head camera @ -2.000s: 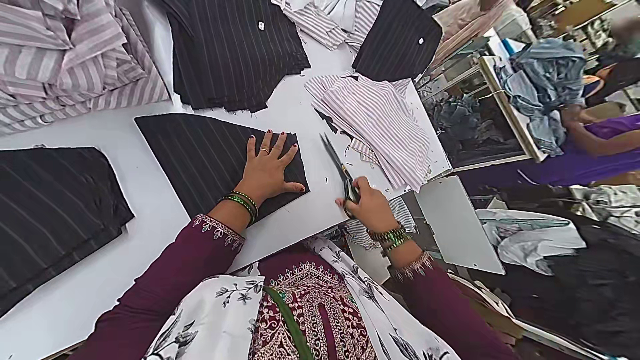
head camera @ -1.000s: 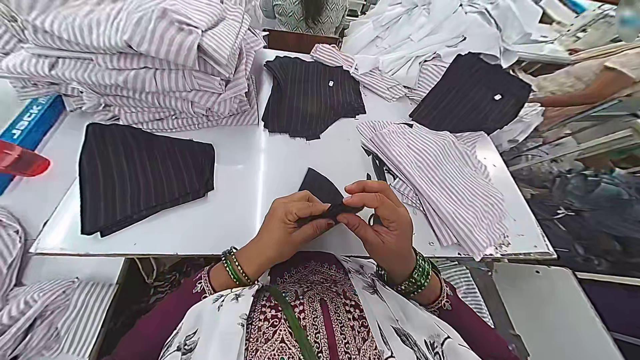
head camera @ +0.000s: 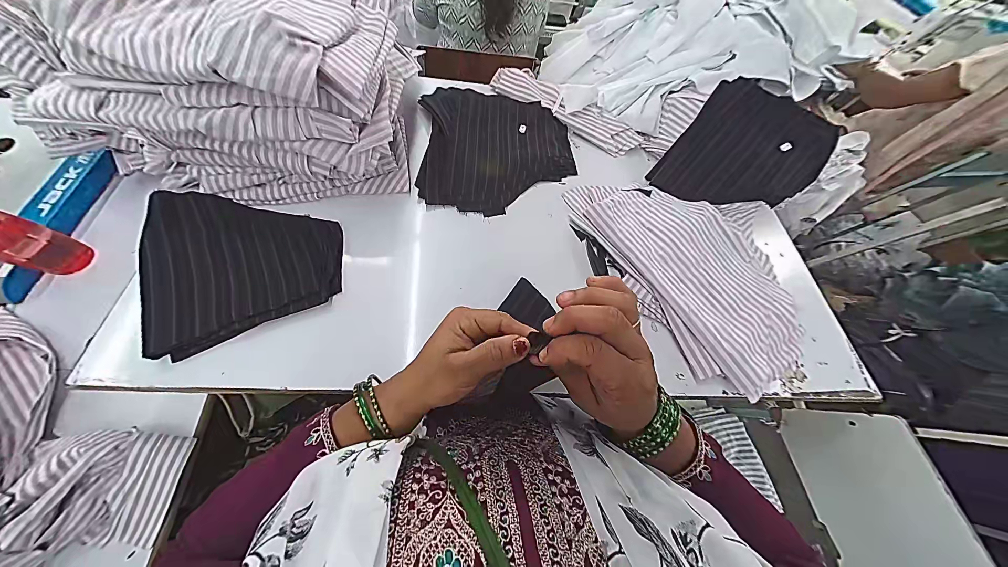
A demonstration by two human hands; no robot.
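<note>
My left hand [head camera: 465,362] and my right hand [head camera: 602,354] meet over the table's front edge, both pinching a folded corner of a dark striped fabric piece [head camera: 526,303]. Part of that piece is hidden by my fingers. To the left lies a stack of dark striped cut pieces [head camera: 236,272]. Farther back are another dark stack [head camera: 492,150] and, at the right, a third [head camera: 744,146], each with a small white tag. Right of my hands lie pink-and-white striped pieces [head camera: 685,276], with a black object [head camera: 596,253], only partly visible, at their left edge.
A tall pile of striped fabric [head camera: 236,102] stands at the back left, near a red translucent object [head camera: 47,246] and a blue box [head camera: 63,193]. White fabric [head camera: 685,47] is heaped at the back. Another person's arm [head camera: 906,87] shows at the right; a person sits beyond the table [head camera: 378,378].
Two seconds ago my left hand lay flat on dark fabric and my right hand held scissors. Now both hands hold a dark piece between their fingertips; the view has shifted.
</note>
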